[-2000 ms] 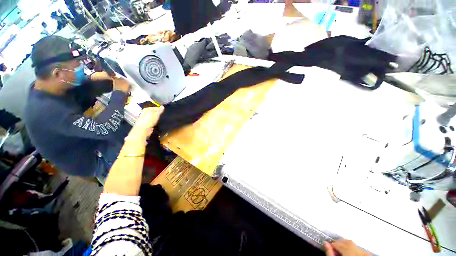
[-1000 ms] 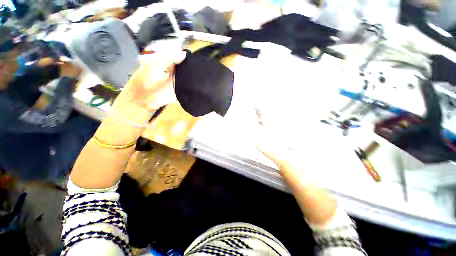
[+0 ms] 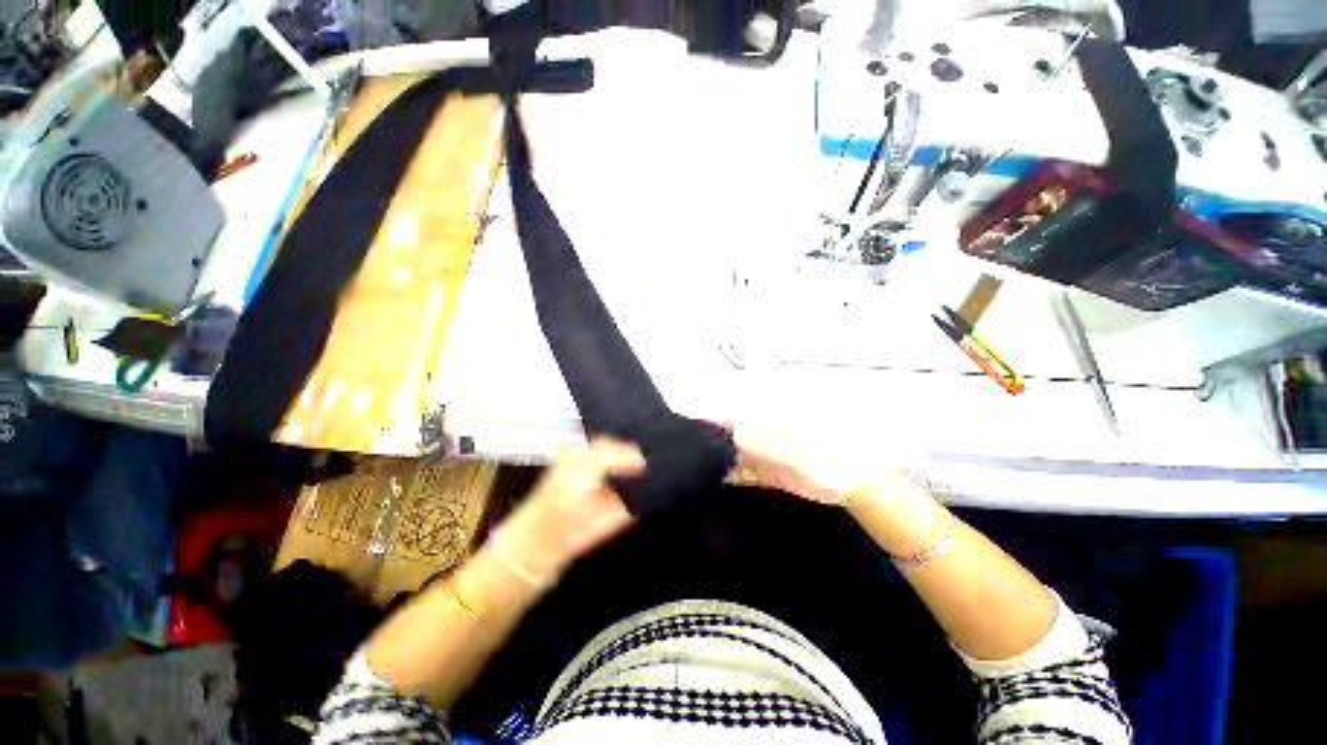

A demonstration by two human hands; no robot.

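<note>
A long black fabric strip (image 3: 575, 299) runs from the back of the white table to its front edge. My left hand (image 3: 590, 492) grips its near end. My right hand (image 3: 779, 463) is at the other side of the same bunched end, fingers on the cloth and partly hidden by it. A second black strip (image 3: 313, 277) lies over the cardboard sheet (image 3: 393, 262) at the left. The sewing machine's needle area (image 3: 873, 240) is at the right, with no cloth under it.
Thread snips (image 3: 982, 352), a short brown piece (image 3: 978, 303) and a thin grey tool (image 3: 1084, 357) lie right of the needle. A dark red box (image 3: 1041, 218) is strapped to the machine (image 3: 931, 66). A grey device with a round grille (image 3: 102, 204) stands far left.
The view has swung right and down. My hands have come together at the front edge, holding the strip's end. My right hand, empty on the table before, now touches the cloth.
</note>
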